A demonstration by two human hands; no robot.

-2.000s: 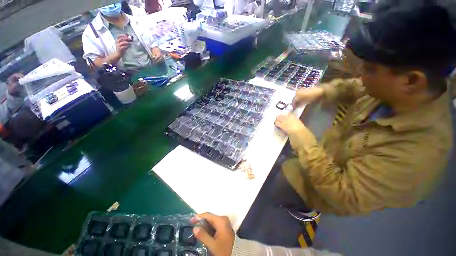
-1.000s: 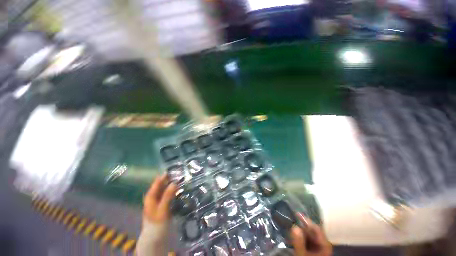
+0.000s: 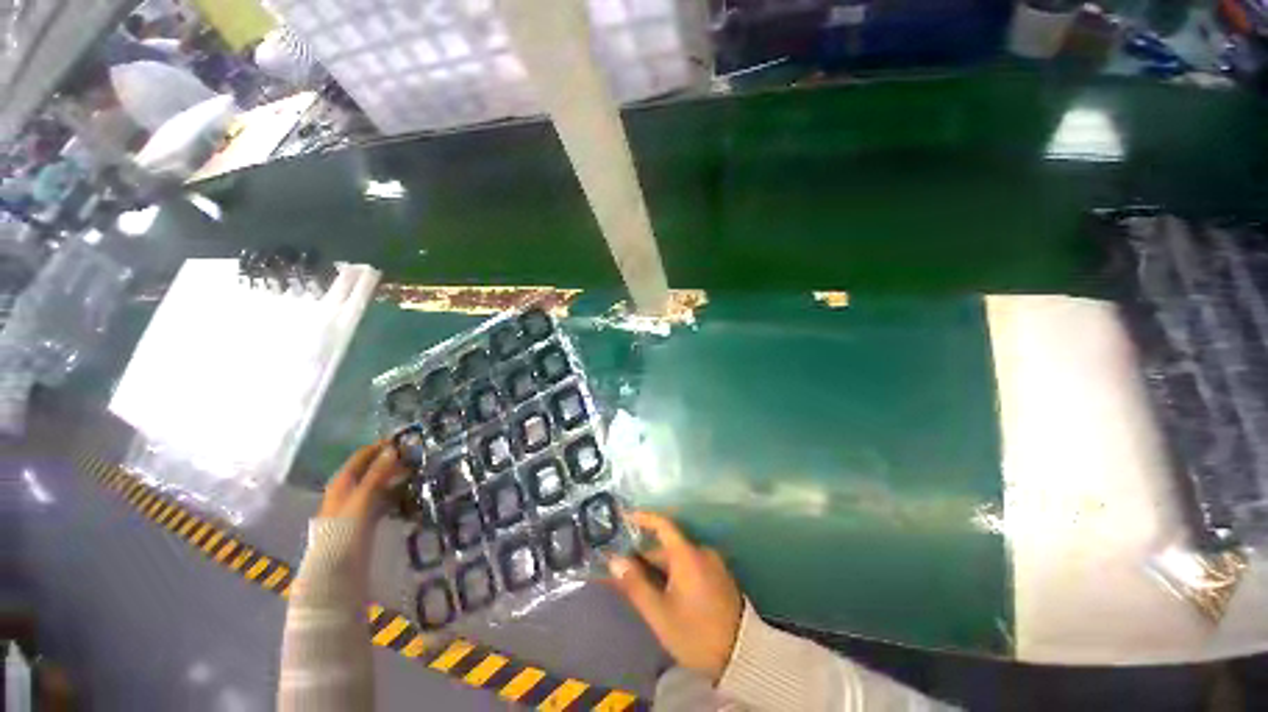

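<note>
A clear blister tray with rows of black watch case frames is held tilted over the near edge of the green mat. My left hand grips its left edge. My right hand grips its lower right corner. Each pocket that I can make out shows a black rounded-square ring. The fingertips under the tray are hidden.
A white stack with small black parts at its far edge is at the left. A pale post stands behind the mat. A white sheet, gold-coloured parts and a filled tray are at the right. Striped tape marks the floor.
The view has swung left from the neighbouring worker to the white stack. The tray was on the bench under one hand; now both hands hold it, and it has shifted left since the last frame.
</note>
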